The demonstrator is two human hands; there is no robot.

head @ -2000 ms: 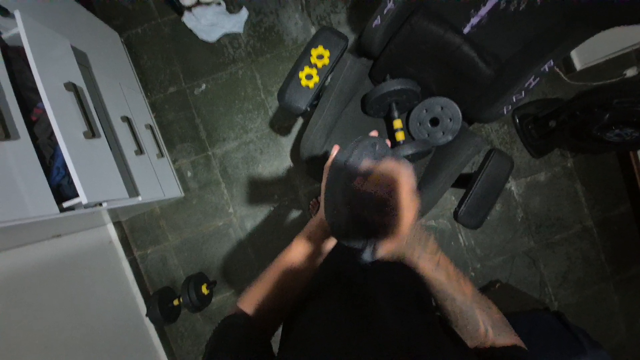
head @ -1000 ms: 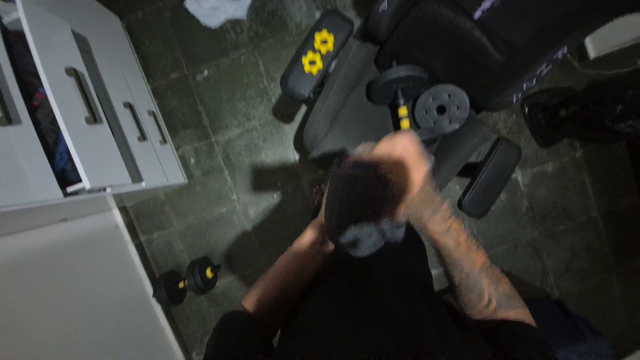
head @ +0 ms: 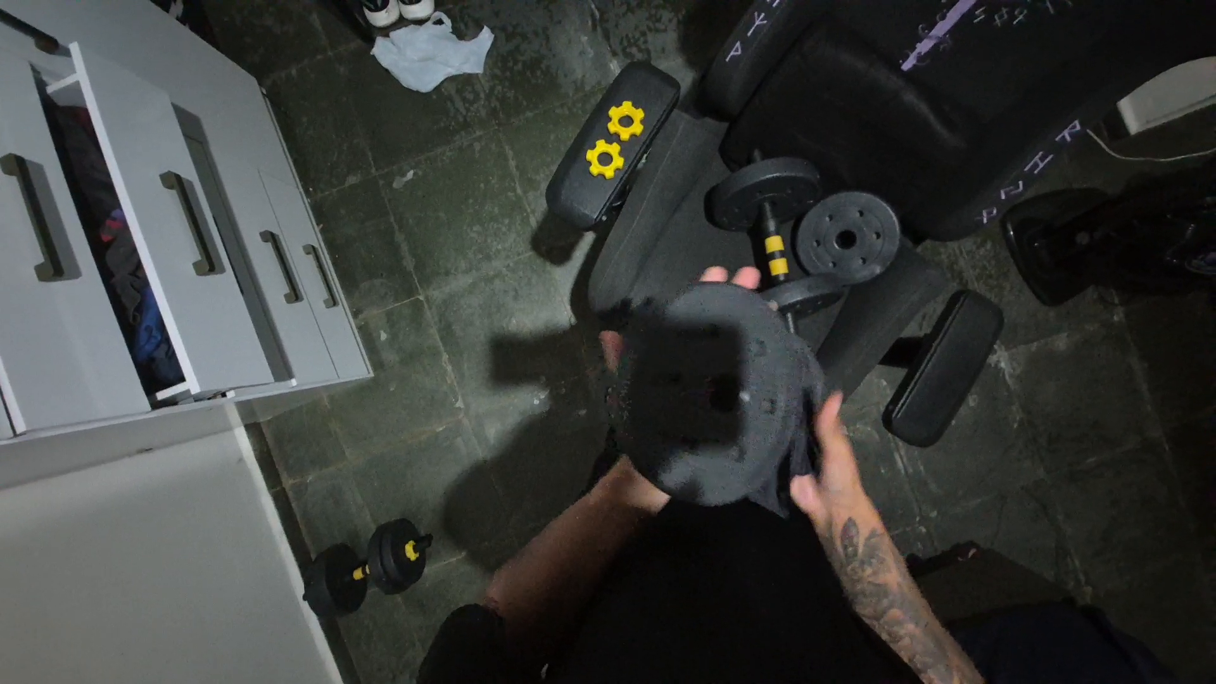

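Observation:
A large black weight plate (head: 712, 394) is held up in front of me, its face partly in shadow. My left hand (head: 638, 480) supports it from behind, with fingertips showing past its far edge. At the plate's right edge, my right hand (head: 826, 465) grips a dark cloth (head: 803, 456). Beyond the plate, a dumbbell (head: 772, 233) with a yellow-banded bar lies on the seat of a black chair (head: 674, 209), beside a smaller weight plate (head: 847, 237). Two yellow star-shaped collar nuts (head: 616, 140) rest on the chair's left armrest (head: 579, 195).
A second dumbbell (head: 366, 570) lies on the tiled floor at lower left, near a white panel (head: 152, 560). Grey drawers (head: 133, 218) stand at left, one pulled out with clothes inside. A white cloth (head: 432, 52) is on the floor near shoes. The right armrest (head: 943, 369) juts out.
My right hand has moved from over the plate to its right edge. The plate's round face is now turned up to view.

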